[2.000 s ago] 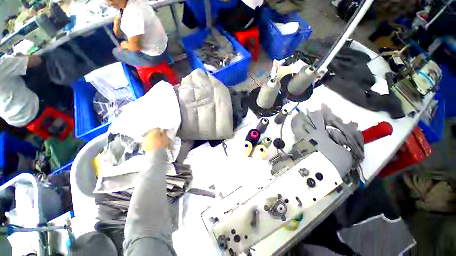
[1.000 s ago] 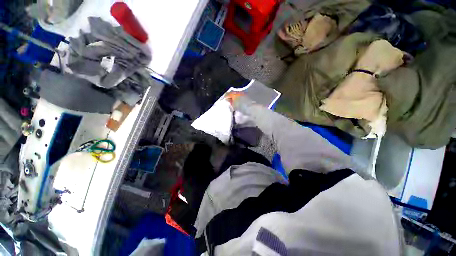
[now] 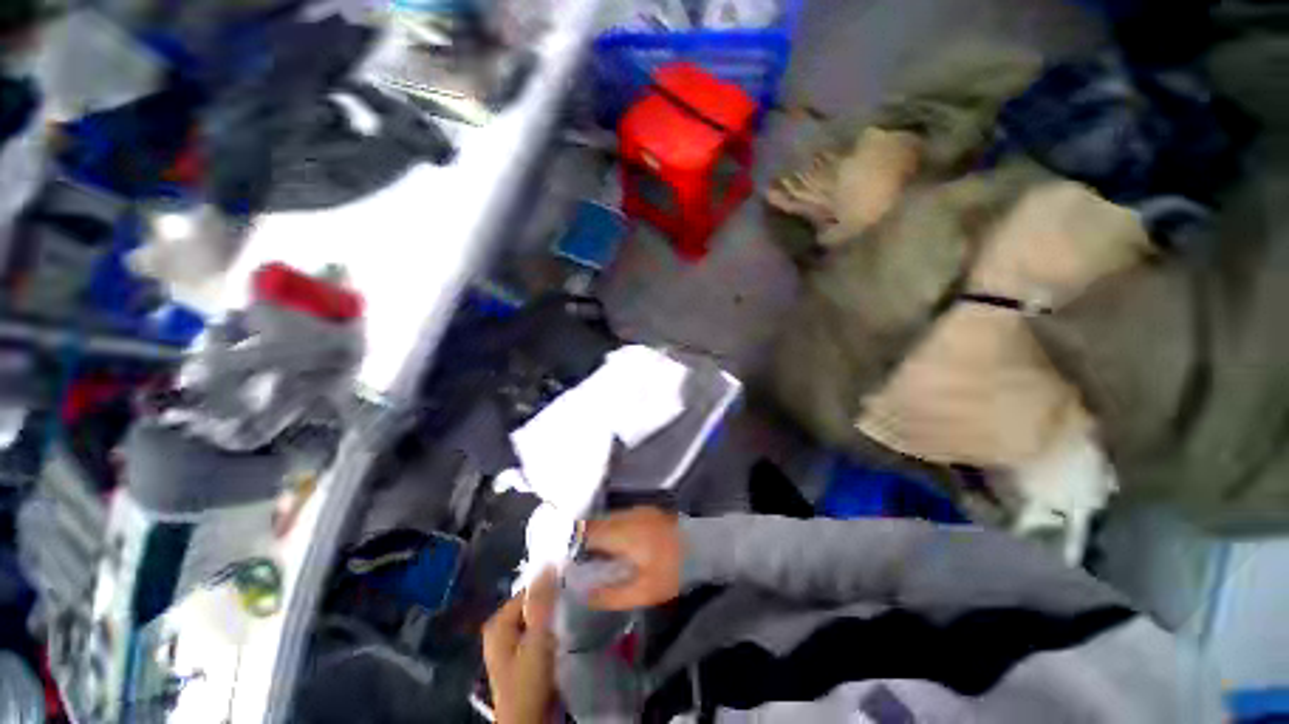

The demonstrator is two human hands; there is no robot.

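A long white cut piece (image 3: 568, 460) hangs between my hands, with its far end over a grey panel with white edges (image 3: 681, 441) on the dark pile right of the table. My right hand (image 3: 632, 559) is closed on the near part of the white piece. My left hand (image 3: 520, 662) holds the white piece's lower end, just left of and below my right hand. Grey fabric shows beneath my hands. The picture is blurred, so the exact finger grip is unclear.
The white machine table (image 3: 431, 255) runs along the left, with the sewing machine (image 3: 159, 566), looped scissors (image 3: 259, 586), grey cut pieces (image 3: 276, 375) and a red cone (image 3: 307, 293). A red stool (image 3: 689, 153) stands ahead. Beige bundles (image 3: 990, 382) lie on olive fabric at right.
My right hand has moved down and nearer my body with the white piece. My left hand has come into view and taken hold of it. The view has shifted slightly.
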